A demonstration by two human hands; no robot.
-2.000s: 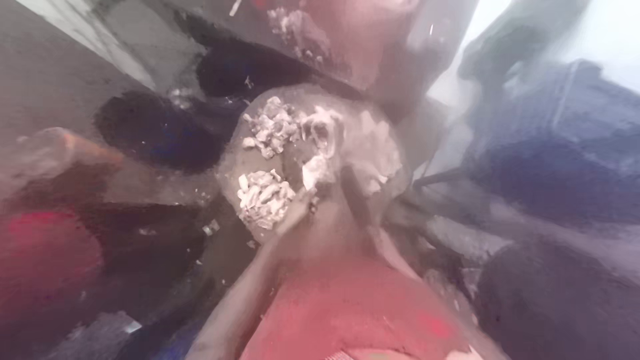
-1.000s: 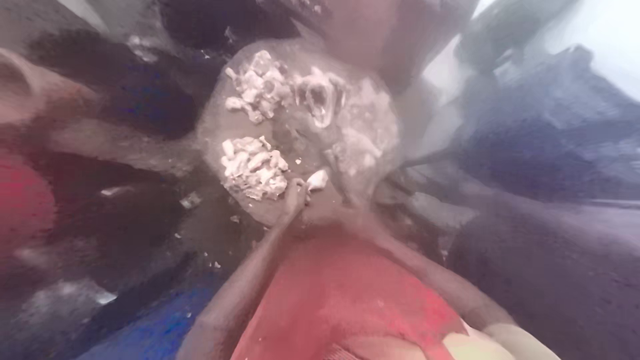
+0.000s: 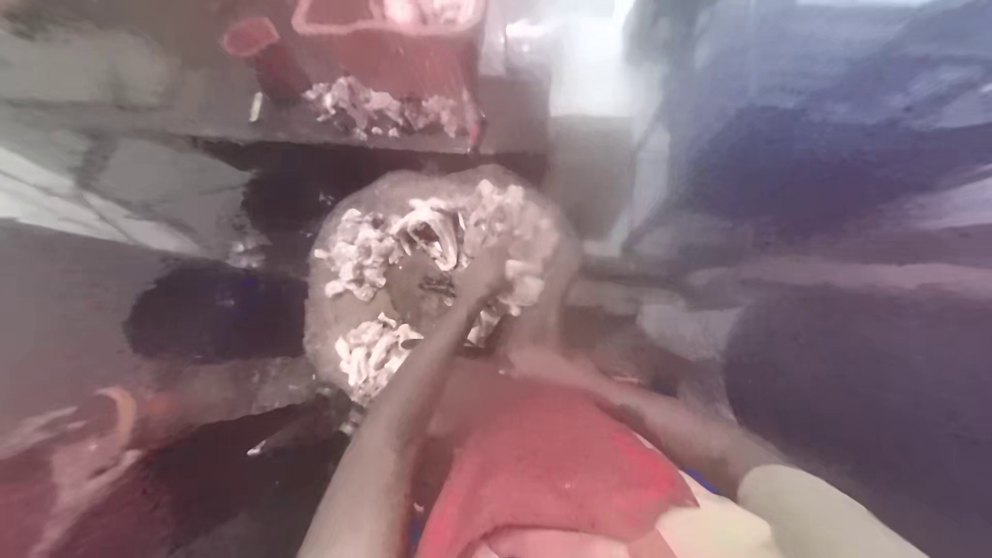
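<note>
A round, pale board or tray (image 3: 325, 310) carries several heaps of whitish pieces, whose kind I cannot tell. One heap (image 3: 360, 252) lies at its upper left, another (image 3: 376, 353) at its lower left and a larger one (image 3: 515, 221) at its upper right. A looped pale piece (image 3: 434, 232) sits at the top middle. My left hand (image 3: 484, 271) reaches over the board to the edge of the right heap; its fingers are blurred. My right hand (image 3: 539, 364) is low by the board's lower right edge, too blurred to show its fingers or any hold.
Beyond the board stands a red plastic container (image 3: 387, 58) with pale contents, and more whitish pieces (image 3: 387, 108) lie in front of it. A red cylindrical vessel (image 3: 252, 39) is beside it. Dark rounded shapes (image 3: 217, 310) flank the board at left.
My left hand has moved from near the lower left heap, up and right across the board to the right heap. The view has shifted, showing the red container beyond.
</note>
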